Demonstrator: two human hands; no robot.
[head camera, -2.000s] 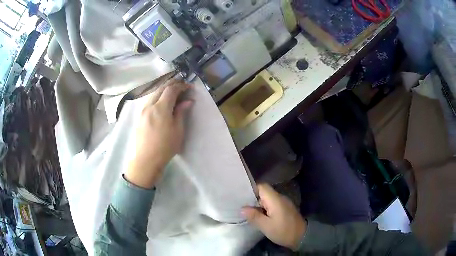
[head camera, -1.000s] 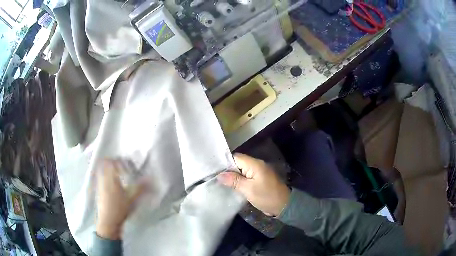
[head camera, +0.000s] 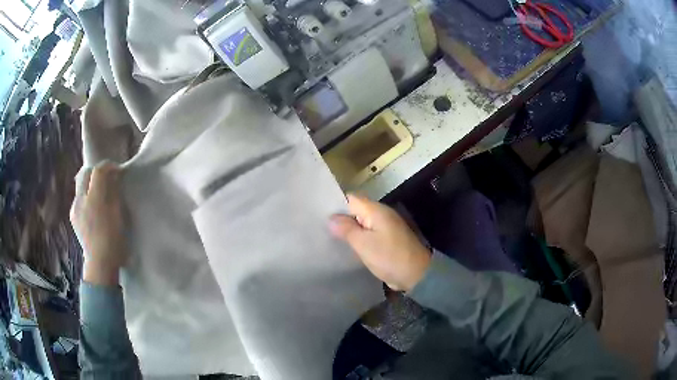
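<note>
A pale beige-grey fabric panel (head camera: 260, 245) drapes over the machine table and my lap, its upper edge at the needle area of the cream-white overlock machine (head camera: 243, 46). My left hand (head camera: 102, 219) is at the panel's left side, its fingers curled over a fold of the cloth. My right hand (head camera: 382, 239) pinches the panel's right edge between thumb and fingers, just below the yellow-framed opening (head camera: 369, 152). The needle area is partly hidden by the cloth and the machine head.
Red-handled scissors (head camera: 545, 24) lie on a blue patterned board (head camera: 482, 37) at the upper right. Brown cloth pieces (head camera: 623, 245) are at the right. A dark brown bundle (head camera: 44, 185) hangs at the far left. The chipped table (head camera: 464, 100) has a round hole.
My left hand has left the cloth near the needle, moved down and left, and now holds the panel's left side. My right hand has moved up along the right edge. The lower panel is spread differently.
</note>
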